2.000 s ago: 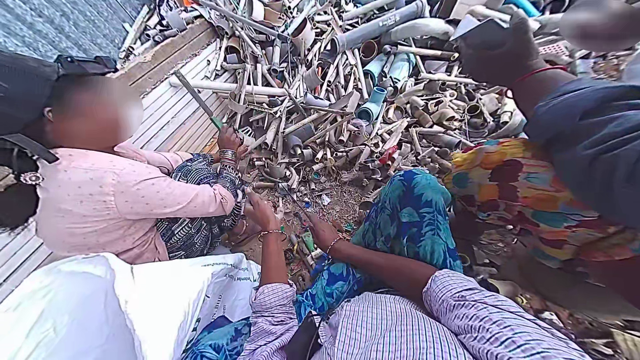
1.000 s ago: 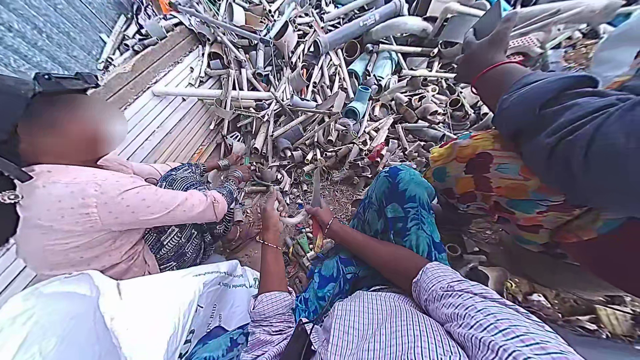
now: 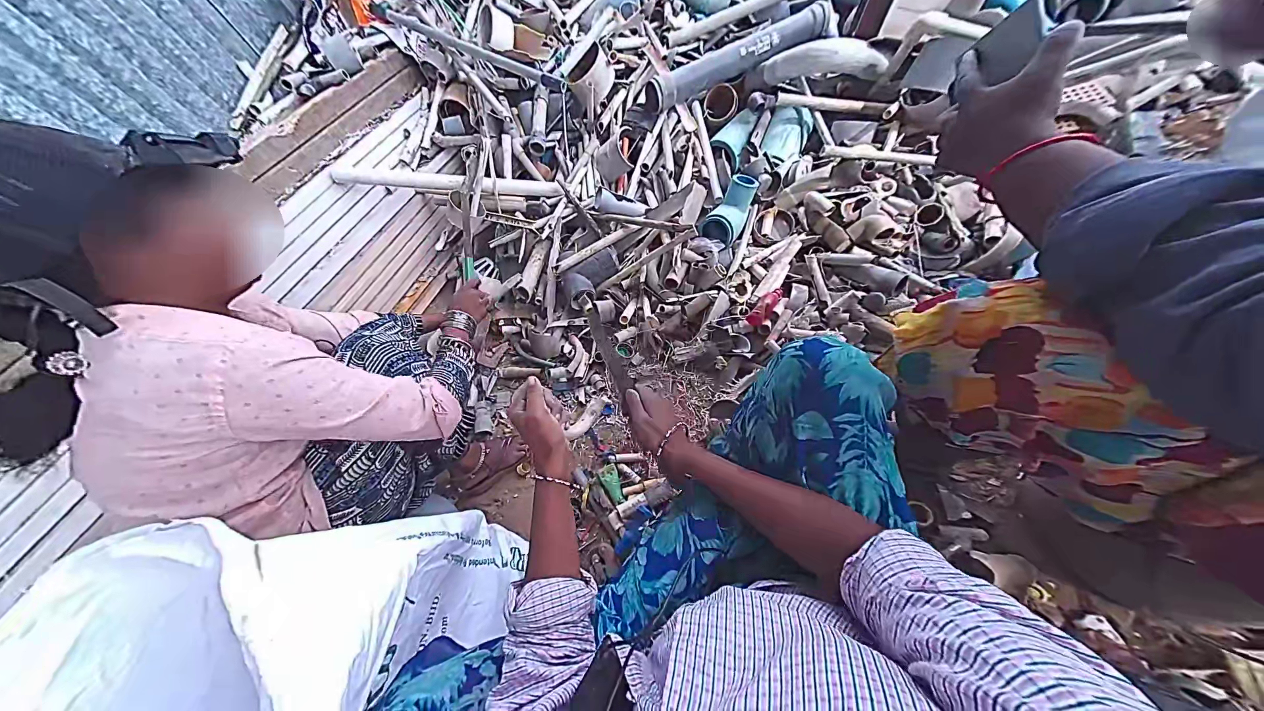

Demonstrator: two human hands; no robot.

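Observation:
My right hand (image 3: 656, 423) grips the lower end of a long flat blade (image 3: 608, 348), which points up and away toward the heap. Close by on the left, my left hand (image 3: 538, 410) is raised with its fingers drawn together; whether something small is between them cannot be told. A curved off-white pipe piece (image 3: 587, 418) shows between my two hands, below the blade. Under my wrists lie small scraps, among them a green piece (image 3: 610, 483). Beyond stretches a heap of plastic pipe pieces and fittings, with a teal pipe fitting (image 3: 729, 209) and a large grey pipe (image 3: 746, 56).
A person in a pink top (image 3: 247, 415) sits at my left, holding a green-handled blade upright. Another person's hand (image 3: 1017, 104) at upper right holds a dark grey piece. A white sack (image 3: 296, 612) lies at lower left. Long pale slats (image 3: 365, 232) and a corrugated metal sheet (image 3: 168, 54) are behind.
The curved off-white piece, by my left hand one second ago, now shows lower between my hands. The neighbour's green-handled blade, slanted two seconds ago, now stands upright.

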